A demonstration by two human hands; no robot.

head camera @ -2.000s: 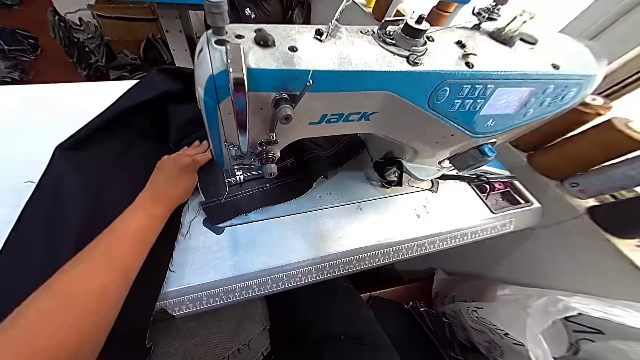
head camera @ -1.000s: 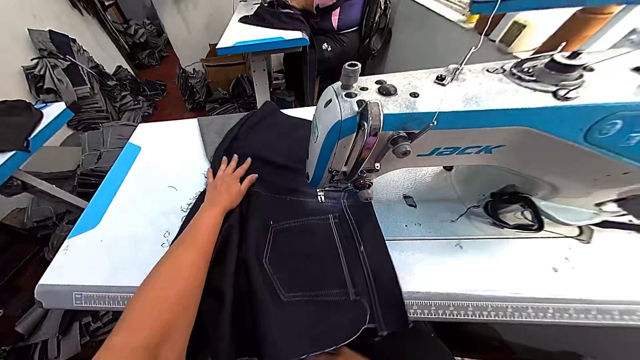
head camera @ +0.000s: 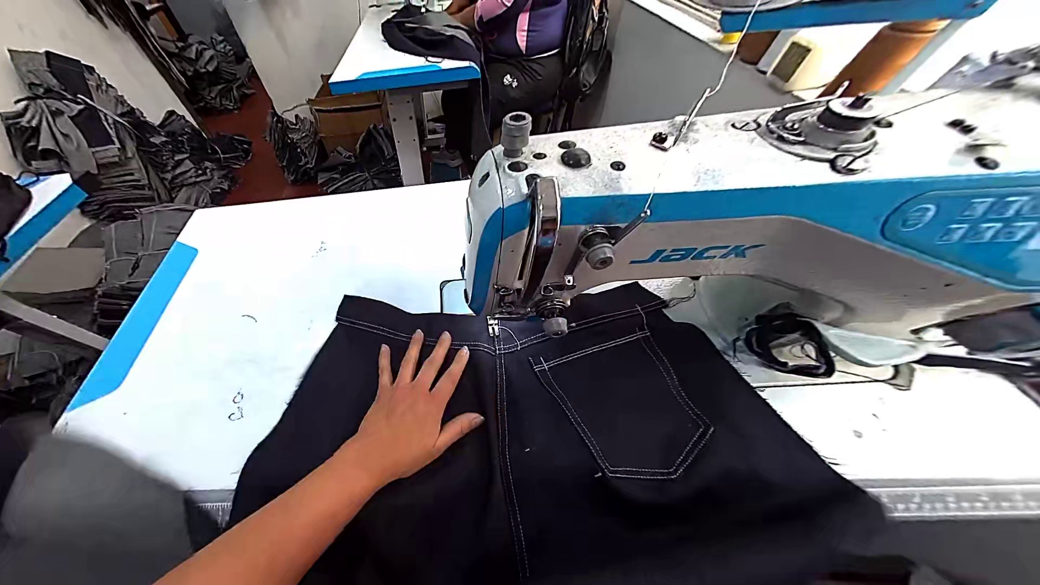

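Dark denim trouser panels (head camera: pixel 569 422) with pale double stitching lie spread over the white sewing table, a patch pocket (head camera: pixel 626 406) on their right part. Their upper edge, at the centre seam, is under the presser foot (head camera: pixel 493 325) of a blue and white Jack sewing machine (head camera: pixel 699 236). My left hand (head camera: pixel 418 406) rests flat on the denim, left of the seam and just below the foot, fingers spread, gripping nothing. My right hand is not visible. White thread (head camera: pixel 707 97) runs to the machine's arm from above.
The table's blue-edged left end (head camera: pixel 134 325) is beside the denim. Stacks of dark cut cloth (head camera: pixel 154 244) stand on the left. Behind, a person (head camera: pixel 520 49) sits at another table (head camera: pixel 406 77), near a cardboard box (head camera: pixel 345 118). A dark cloth bundle (head camera: pixel 788 345) lies under the machine arm.
The denim, bunched at the machine's left two seconds ago, now lies spread out, with its upper edge at the foot. My left hand has moved from the upper panel to beside the seam. The view has shifted.
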